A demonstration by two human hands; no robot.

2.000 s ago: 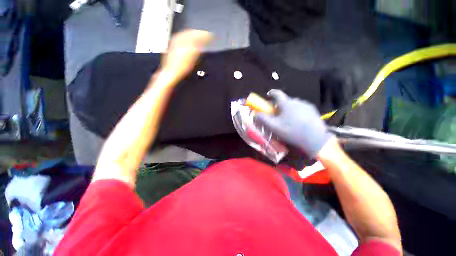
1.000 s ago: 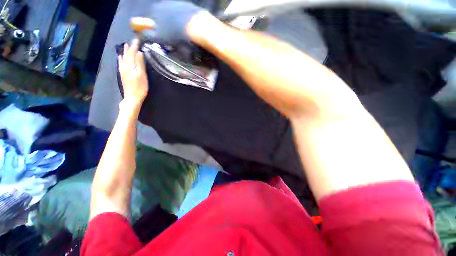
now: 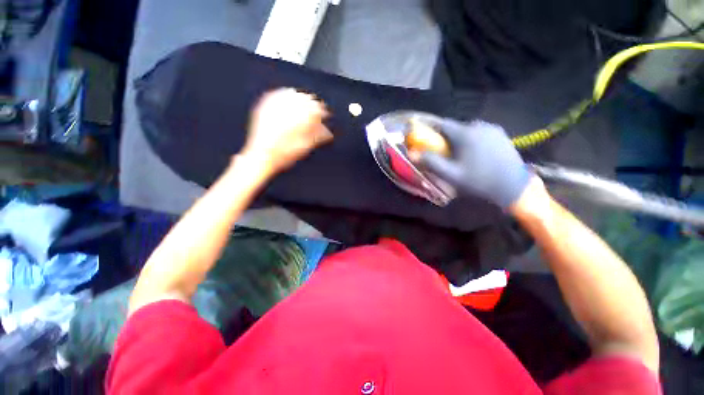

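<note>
The black garment (image 3: pixel 340 170) lies over the long padded board, whose rounded end (image 3: pixel 166 100) is at the left. A pale round button (image 3: pixel 355 109) shows on the cloth. My bare left hand (image 3: pixel 289 127) is on the cloth near the button, its fingers curled; whether it pinches the cloth cannot be told. My gloved right hand (image 3: pixel 486 162) grips the steam iron (image 3: pixel 405 166) by its orange-yellow handle (image 3: pixel 426 140). The iron is over the cloth right of the button, its underside hidden.
The grey pressing table (image 3: pixel 386 46) lies beyond the board, with a white bar (image 3: pixel 293 29). A yellow hose (image 3: pixel 610 73) and a silvery hose (image 3: pixel 617 189) run right. A red item with white (image 3: pixel 482 291) is at the near edge. Piled clothes (image 3: pixel 38 262) lie left.
The iron and my right hand have moved from the upper left to the right. My left hand has moved right, its fingers now curled. The garment's visible layout has changed and a button shows.
</note>
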